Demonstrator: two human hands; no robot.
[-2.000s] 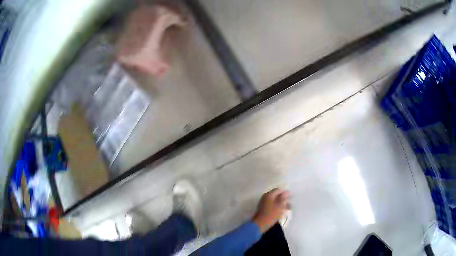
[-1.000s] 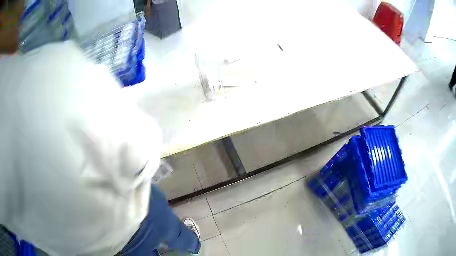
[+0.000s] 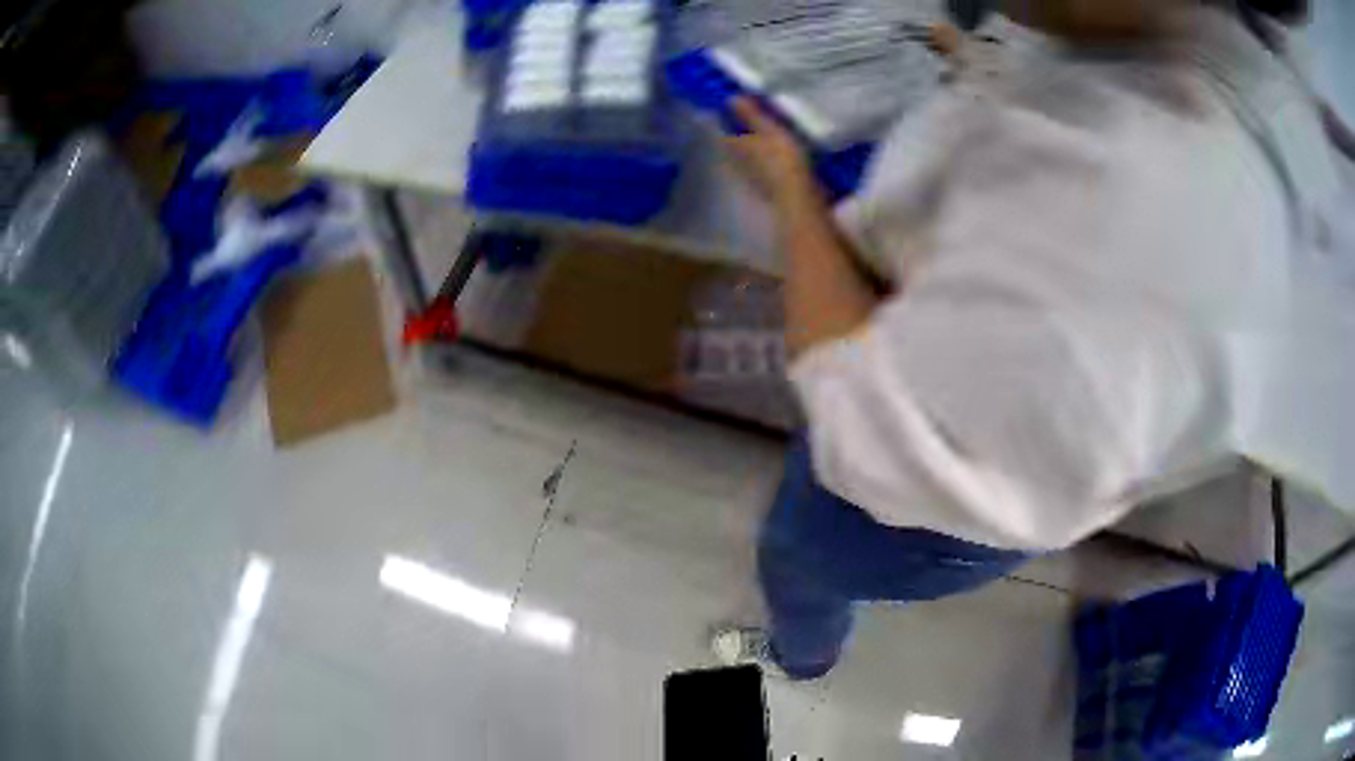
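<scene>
Neither of my hands shows. A black smartphone (image 3: pixel 716 714) shows at the bottom edge, its lower end cut off; what holds it is hidden. Ahead, a blue tray (image 3: pixel 572 182) with rows of white pieces (image 3: pixel 580 57) sits on the white table (image 3: pixel 394 127). A person in a white top (image 3: pixel 1040 312) and blue jeans stands at the table, a hand on another blue tray (image 3: pixel 706 82). The picture is blurred.
A flat cardboard sheet (image 3: pixel 327 354) and a blue pallet (image 3: pixel 186 350) lie on the floor at left, near a wrapped grey stack (image 3: pixel 82 260). Brown cardboard (image 3: pixel 624 312) shows under the table. Blue crates (image 3: pixel 1189 669) stand on the floor at lower right.
The view has swung left along the table. The person now appears right of centre, and the blue crates have shifted to the lower right. My bare hand, seen two seconds ago, is out of view.
</scene>
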